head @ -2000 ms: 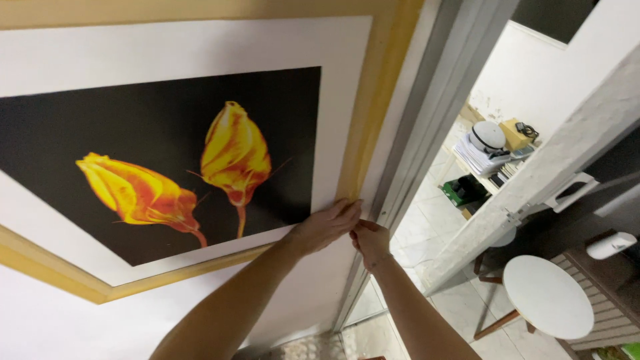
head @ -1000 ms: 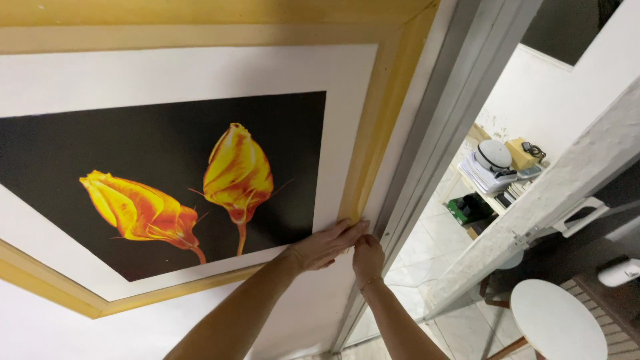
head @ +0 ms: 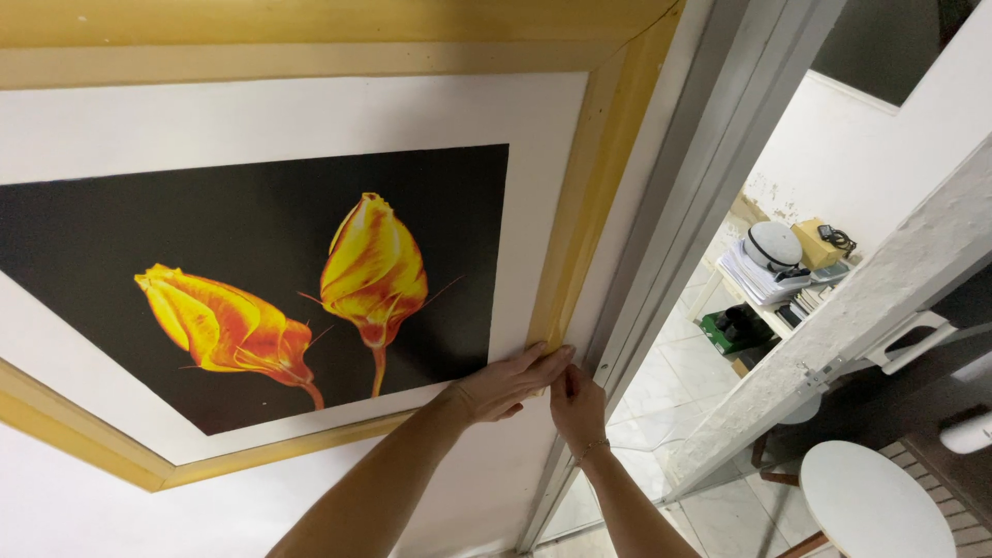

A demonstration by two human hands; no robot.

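A large framed picture of two yellow-orange flower buds on black, with a white mat and a yellow wooden frame, hangs on the white wall. My left hand lies on the frame's lower right corner, its fingertips at the outer edge. Beside it, my right hand has its fingers curled in near that same corner, between the frame and the grey metal door frame. Whether my right fingers pinch anything small cannot be seen. A thin bracelet circles my right wrist.
Past the doorway, a white shelf holds papers, a round grey case and a yellow box. A green box sits below. A round white table stands at the lower right, near a rough white door jamb.
Both hands remain at the lower right corner of the frame. My right hand has shifted slightly from two seconds ago, its fingers now closer to the frame's outer edge.
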